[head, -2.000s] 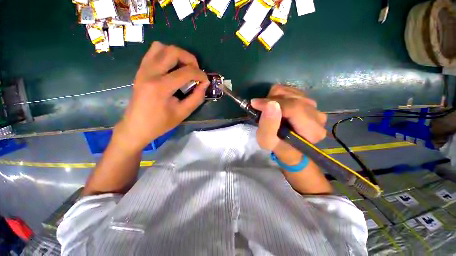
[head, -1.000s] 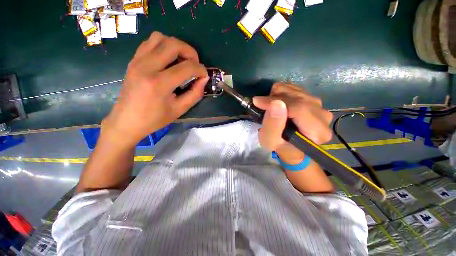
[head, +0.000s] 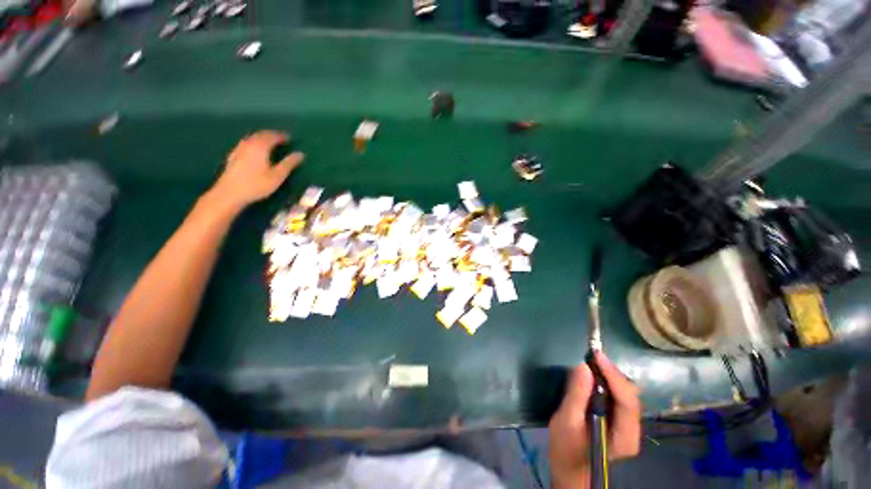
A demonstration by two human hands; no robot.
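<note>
My left hand (head: 260,170) is stretched out over the green bench, left of and beyond the pile, thumb and fingers apart, with nothing seen in it. My right hand (head: 600,413) holds the soldering iron (head: 597,368) near the bench edge, its metal shaft pointing away from me. A loose pile of white battery cells (head: 387,250) with yellow taped edges lies mid-bench. A small cream card (head: 409,375) lies nearer the edge. Several small blurred parts, such as one dark and silver piece (head: 526,168), lie beyond the pile.
Clear blister trays (head: 43,258) and a green item (head: 59,327) stand at left. At right are the round tan dish (head: 661,310), a pale box (head: 740,298), a black box (head: 669,215) and cables. More small devices (head: 250,50) lie along the far side. A grey post slants at upper right.
The view has tilted up. My left hand has left the small circuit board and reached far forward. My right hand has moved right with the iron. The circuit board they worked on is no longer identifiable.
</note>
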